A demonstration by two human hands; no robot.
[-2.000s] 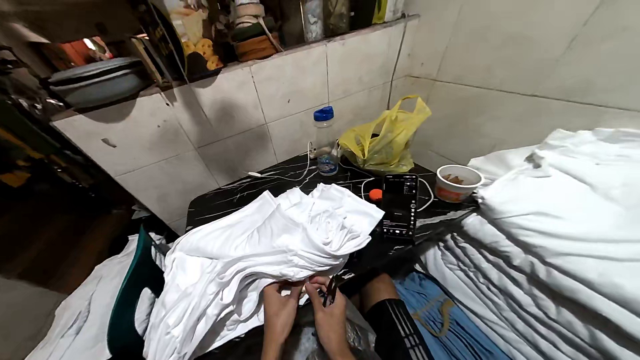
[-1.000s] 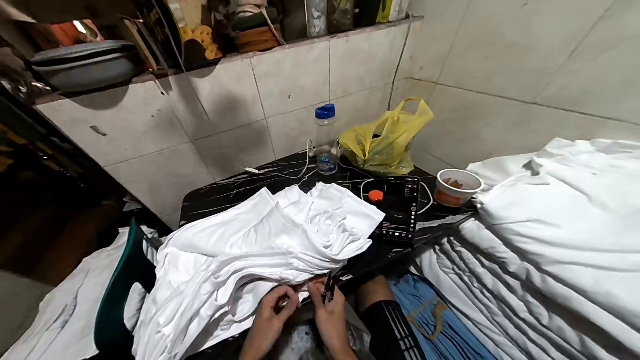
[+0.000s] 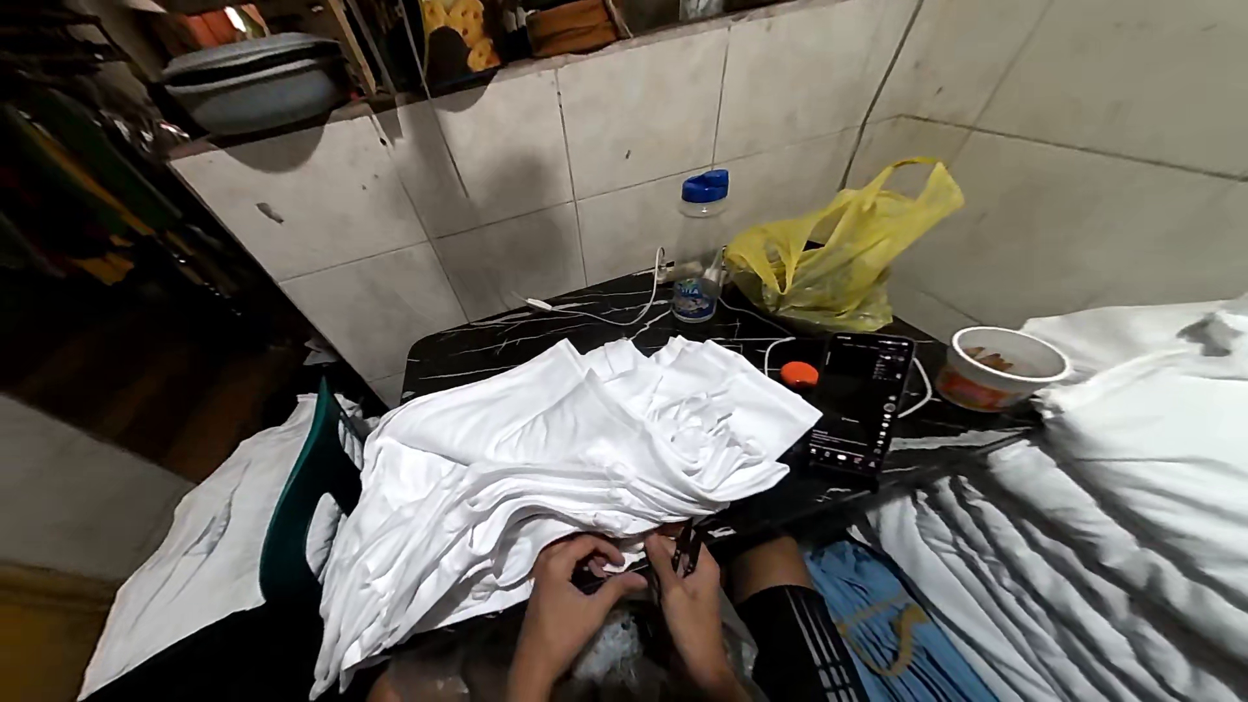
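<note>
A heap of white fabric garments (image 3: 546,448) lies on the black marble-patterned table (image 3: 458,351) and hangs over its front edge. At that edge my left hand (image 3: 575,595) pinches a bit of the white cloth, thumb and fingers curled. Close beside it on the right, my right hand (image 3: 687,595) holds a small dark tool (image 3: 688,548), perhaps thread snips, against its fingers; the tips of both hands are near each other at the cloth. Fingers partly hide the tool and the pinched cloth.
Behind the cloth stand a plastic bottle with blue cap (image 3: 697,249) and a yellow plastic bag (image 3: 838,258). A smartphone (image 3: 858,405), an orange-red round object (image 3: 799,374) and a white tub (image 3: 999,370) are at right. More white cloth (image 3: 1150,468) lies beyond; a green chair (image 3: 297,497) stands left.
Both hands stay at the front edge of the cloth, with small shifts of the fingers. The dark tool remains in my right hand.
</note>
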